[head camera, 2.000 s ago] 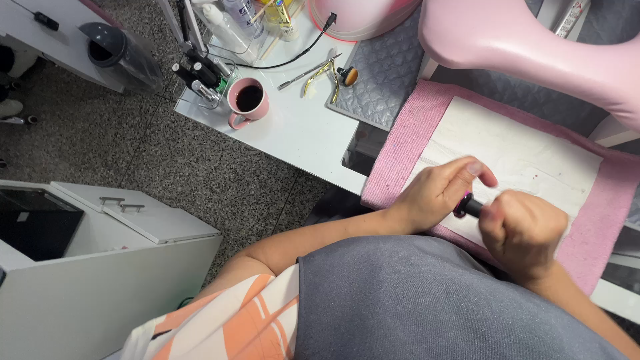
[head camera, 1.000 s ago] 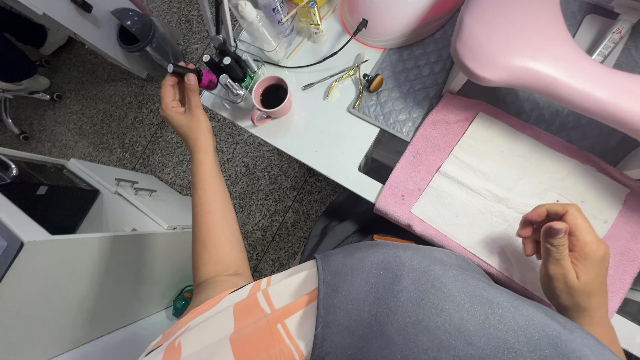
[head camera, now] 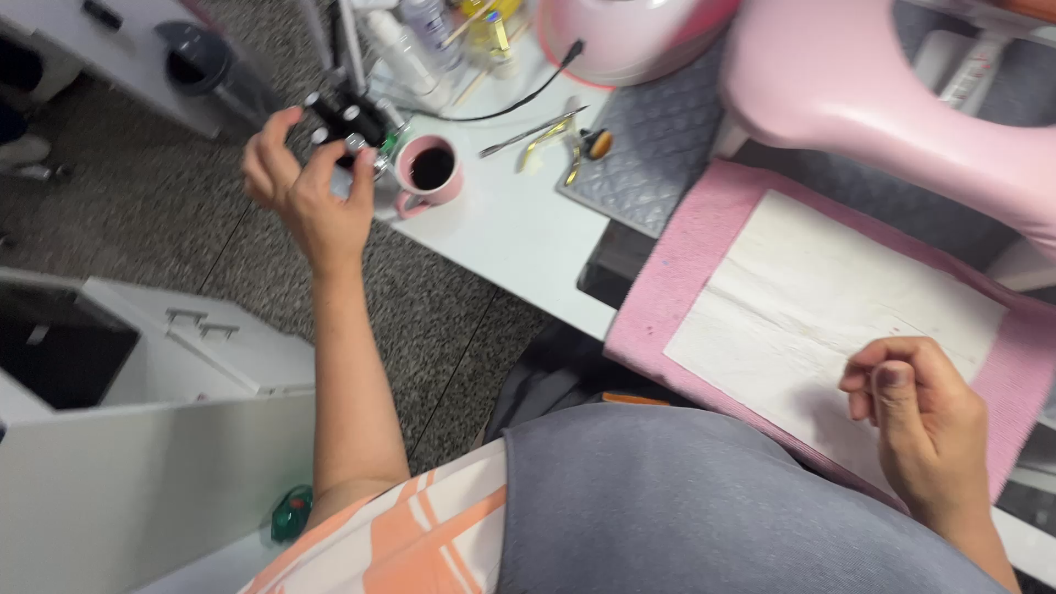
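Observation:
My left hand (head camera: 318, 186) reaches to a cluster of nail polish bottles with black caps (head camera: 363, 124) at the table's left end. Its fingers are spread, and the thumb and index finger are close to a clear-topped piece (head camera: 355, 144); whether they touch it I cannot tell. Just right of the fingers is a pink mug (head camera: 445, 183) of dark drink. My right hand (head camera: 920, 421) hovers over a white paper sheet (head camera: 792, 289) on a pink towel (head camera: 660, 305), its fingers loosely curled around nothing visible. Metal nippers with golden handles (head camera: 544, 144), a metal pusher (head camera: 535, 132) and a small round brush (head camera: 598, 144) lie beyond the mug.
A pink lamp (head camera: 635, 41) with a black cable (head camera: 528, 99) stands at the back, beside several bottles (head camera: 404, 58). A pink padded armrest (head camera: 825, 99) rises over the grey quilted mat (head camera: 652, 124). A white cabinet (head camera: 190, 470) stands at lower left, and a dark bin (head camera: 198, 66) at upper left.
Two seconds ago both hands were together around a black-capped bottle over the towel. One second ago my left hand held a bottle at the cluster; its fingers have since spread. The right hand has stayed over the paper.

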